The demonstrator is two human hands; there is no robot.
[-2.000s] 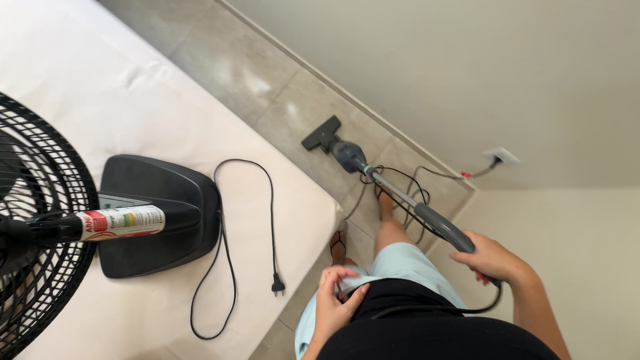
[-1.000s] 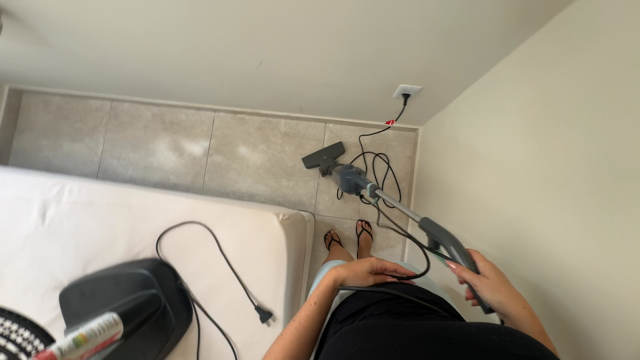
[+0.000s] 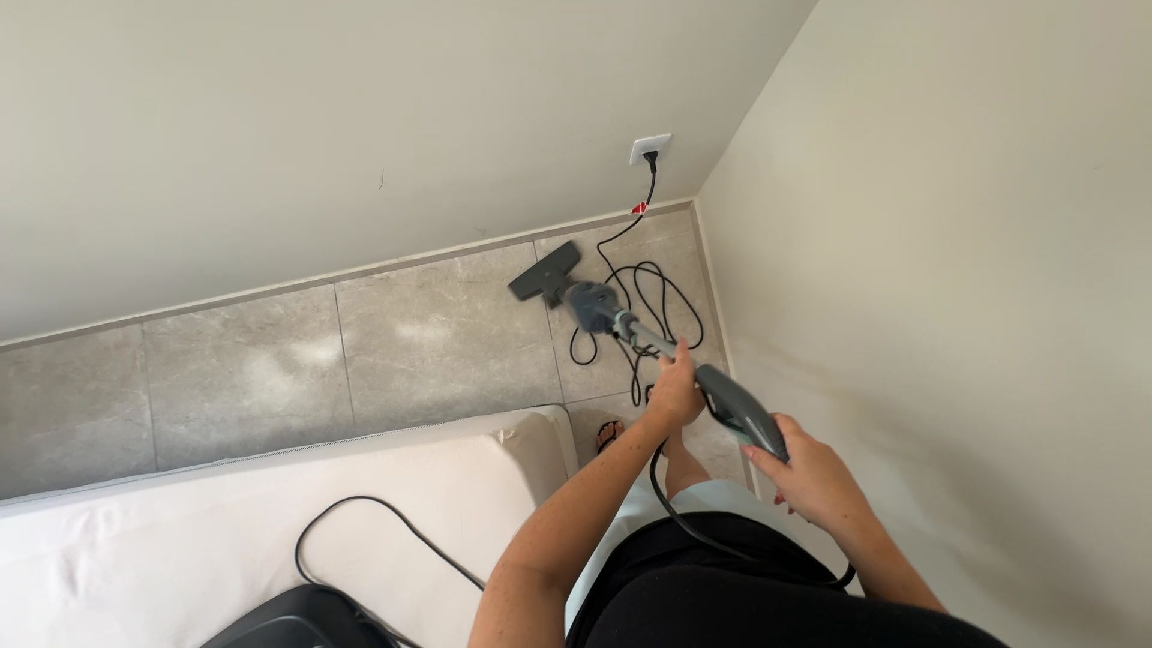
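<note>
A grey stick vacuum cleaner (image 3: pixel 593 308) slants down to the floor, its flat floor head (image 3: pixel 545 273) resting on the tiles near the wall. My right hand (image 3: pixel 804 468) grips the rear of its dark grey handle (image 3: pixel 742 409). Farther down, my left hand (image 3: pixel 677 389) is closed around the metal tube just below the handle. A black power cord (image 3: pixel 668 297) lies in loops on the tiles beside the vacuum's body. It runs up to a plug (image 3: pixel 651 160) in the white wall socket (image 3: pixel 650 147). Another stretch of cord hangs across my black top.
A bed mattress with a pale cover (image 3: pixel 432 477) fills the lower left. On it lie a black fan base (image 3: pixel 301 621) and its cord (image 3: pixel 360 498). Two walls meet in the corner behind the socket. My feet in flip-flops (image 3: pixel 609 434) stand beside the mattress corner.
My left hand has left my waist and taken hold of the vacuum's tube. My right hand stays on the handle. The view has turned, and most of the fan is out of it.
</note>
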